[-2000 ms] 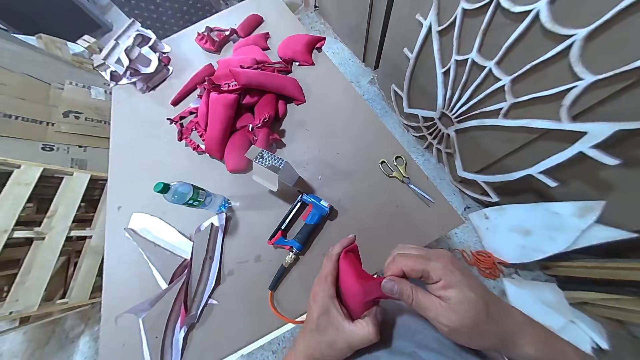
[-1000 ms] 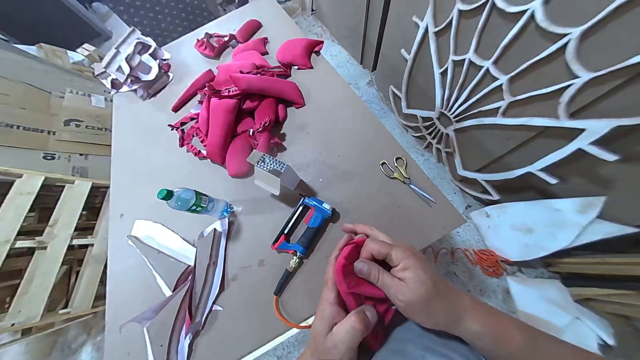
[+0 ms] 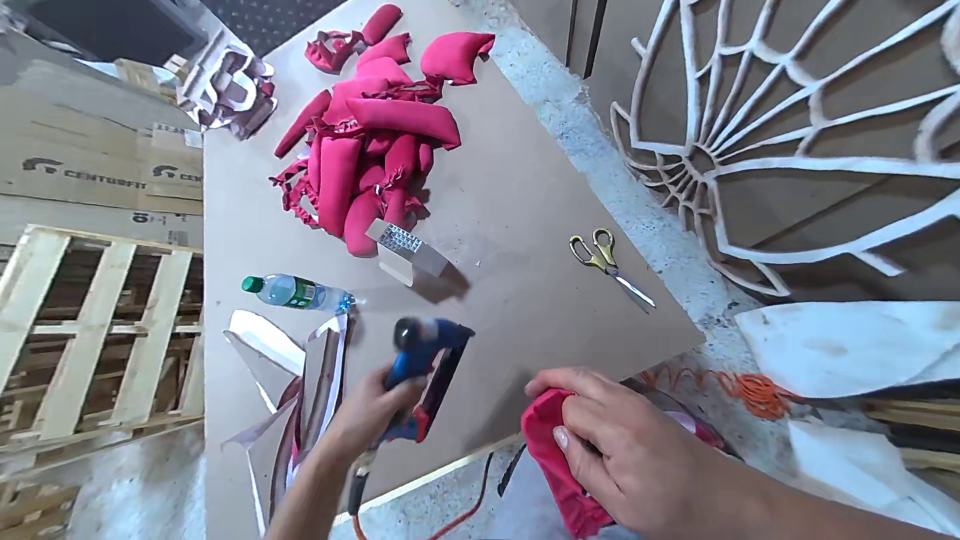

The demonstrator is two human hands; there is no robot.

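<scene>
My left hand is closed around the handle of a blue pneumatic staple gun, raised over the table's near part, its hose trailing down. On the right, my right hand grips a piece of red fabric, folded and bunched, just past the table's near edge. Whatever lies inside the fabric is hidden. An open box of staples stands beyond the staple gun, beside a pile of red fabric-covered padded pieces. Gold-handled scissors lie on the table to the right.
A plastic bottle lies at the left, above some fabric strips. Wooden pallets and cardboard boxes stand left of the table. At right are a web-shaped white frame and a coiled orange hose.
My left hand has let go of the red fabric and taken hold of the staple gun, which lay on the table before. My right hand still holds the fabric.
</scene>
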